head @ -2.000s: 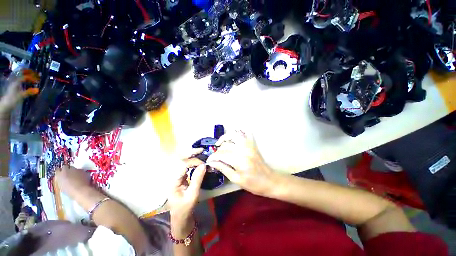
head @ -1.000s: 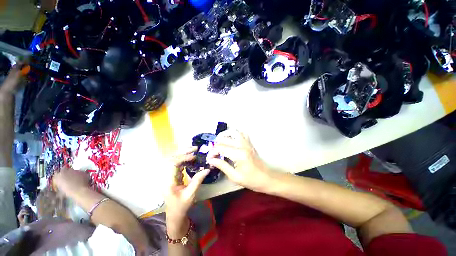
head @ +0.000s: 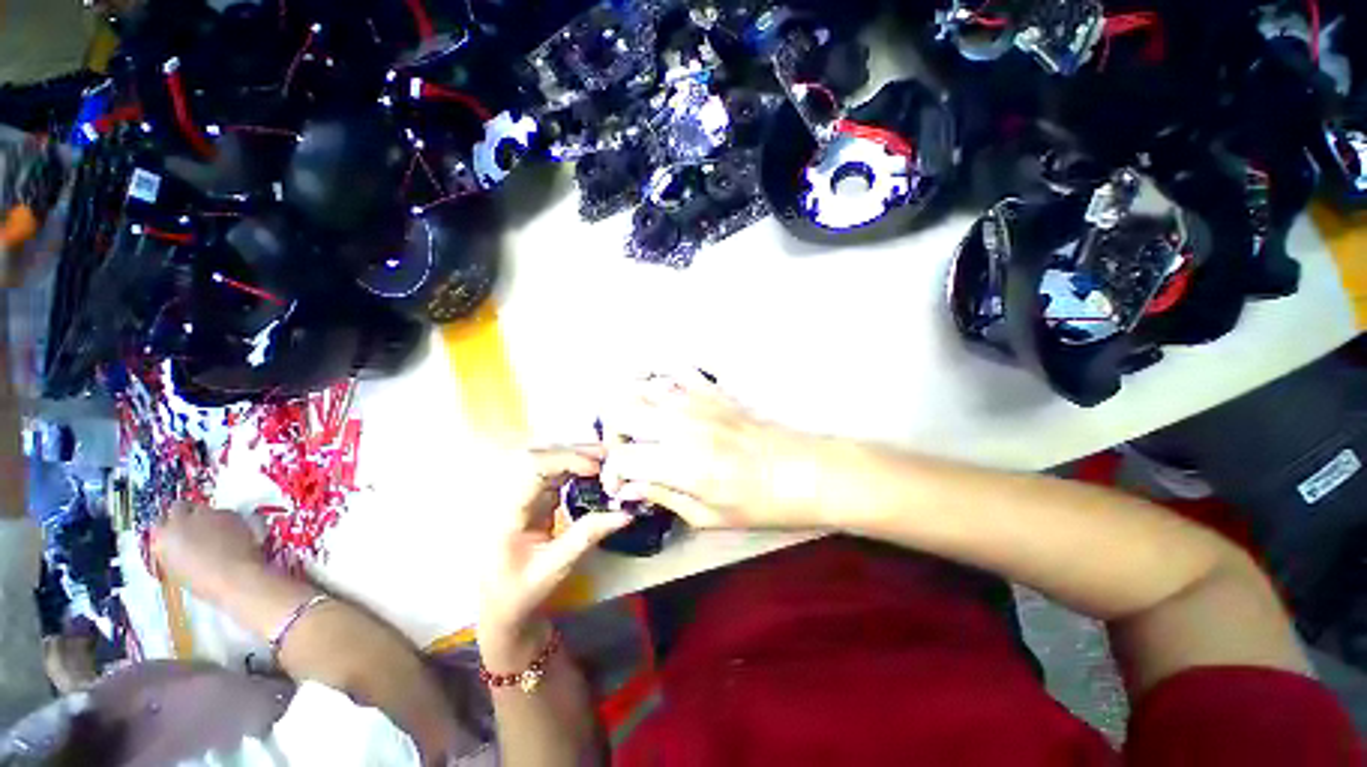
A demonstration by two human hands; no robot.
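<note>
A round black camera housing (head: 642, 531) lies at the bench's front edge, mostly hidden under both hands. My left hand (head: 543, 528) holds its left side, with thumb and fingers around the rim. My right hand (head: 693, 453) lies over its top and right side, fingers bent onto it. What the right fingertips touch inside the housing is hidden.
Black housings with red leads (head: 323, 195) are heaped at the back left. Camera modules (head: 682, 202) lie at the back middle. A housing with a white disc (head: 858, 183) and part-built units (head: 1102, 285) stand right of them. Loose red leads (head: 312, 465) and a neighbour's arm (head: 225, 562) are at left.
My right hand has moved over the housing and covers more of it. The black part sticking up behind the housing is now mostly hidden. The neighbour's hand at far left has shifted.
</note>
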